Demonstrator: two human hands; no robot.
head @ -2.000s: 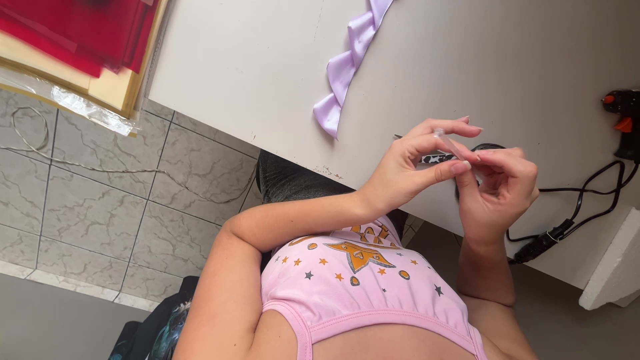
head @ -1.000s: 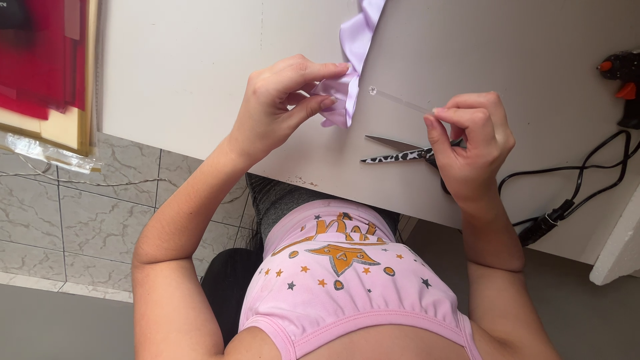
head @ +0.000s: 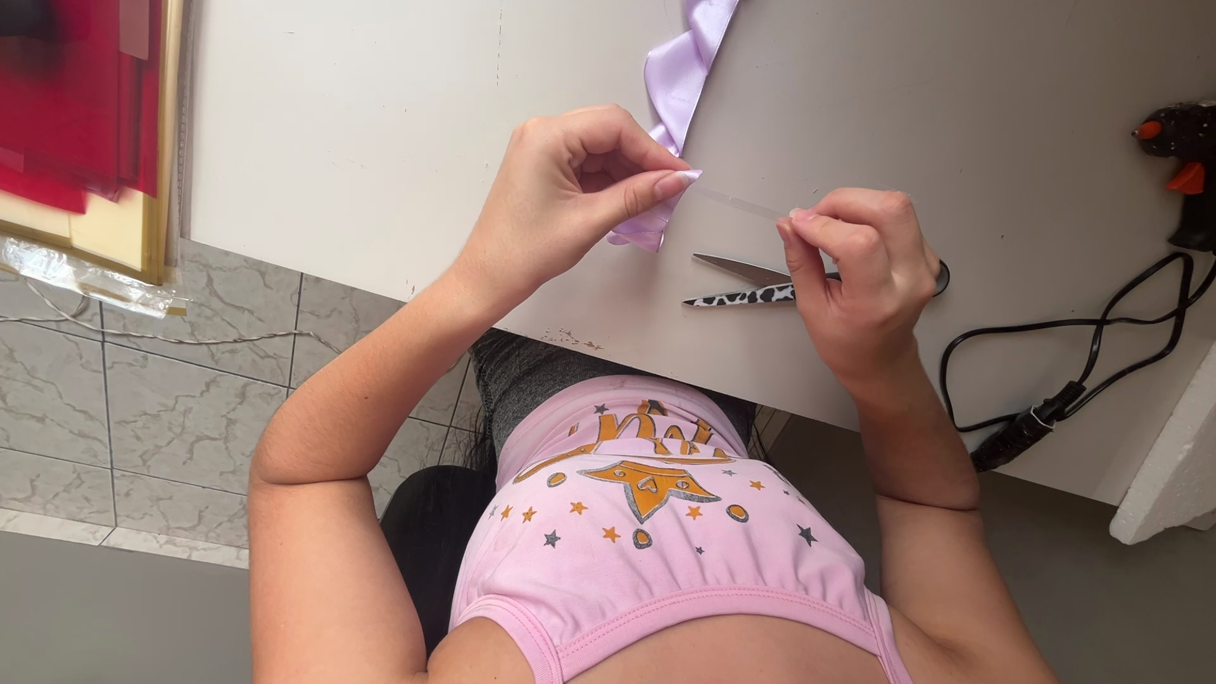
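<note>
My left hand point(head: 589, 195) pinches the edge of a lilac satin ribbon point(head: 679, 81) laid in folded ruffles, near its lower end. Between my two hands runs a thin clear strip point(head: 741, 202), probably plastic; my right hand point(head: 855, 275) grips its right end between thumb and forefinger. Its left end meets the ribbon at my left fingertips, where the exact contact is hidden. Scissors point(head: 736, 298) with a black-and-white spotted blade lie partly open on the white table point(head: 399, 133), their handles partly covered by my right hand.
A black glue gun point(head: 1183, 133) with an orange trigger lies at the far right, its black cord point(head: 1026, 328) looping along the table edge. Red sheets point(head: 66, 114) in clear packaging are at the left. A white foam piece point(head: 1173, 456) stands at the lower right.
My left hand has gone from beside my right hand to the ribbon and now pinches its edge. The clear strip, earlier free at its left end, now reaches the ribbon. The scissors have come into fuller view.
</note>
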